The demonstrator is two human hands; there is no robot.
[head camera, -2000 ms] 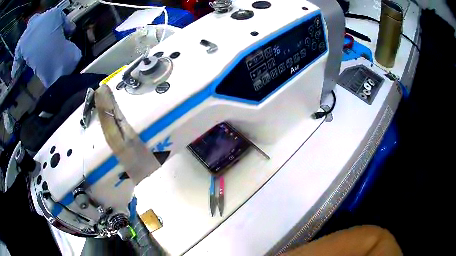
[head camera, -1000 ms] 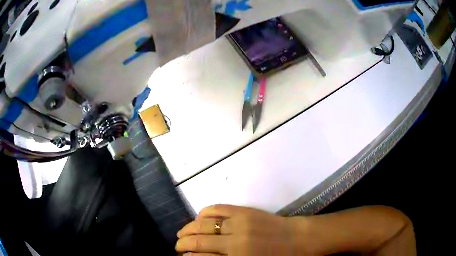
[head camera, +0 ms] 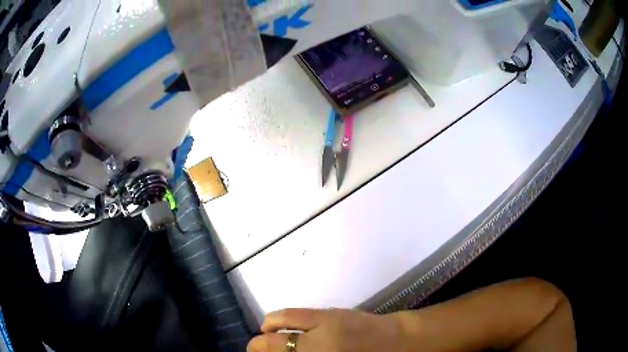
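A dark pinstriped fabric strip runs from beside the needle area down to the bottom edge. Plain black cloth lies to its left, partly under the machine head. My right hand, with a ring on one finger, reaches in from the right. Its fingers are curled at the strip's right edge, holding it; the lower fingers are cut off by the picture's bottom and the thumb is not visible. My left hand is not in view.
The white machine head fills the upper left. A lit phone, blue-and-pink snips, a thin metal rod and a tan block lie on the white bed. A ruler tape follows the table's curved front edge.
The view has swung down and left from the control panel to the needle area. My right hand has come into view at the strip; since the middle frame it sits slightly lower.
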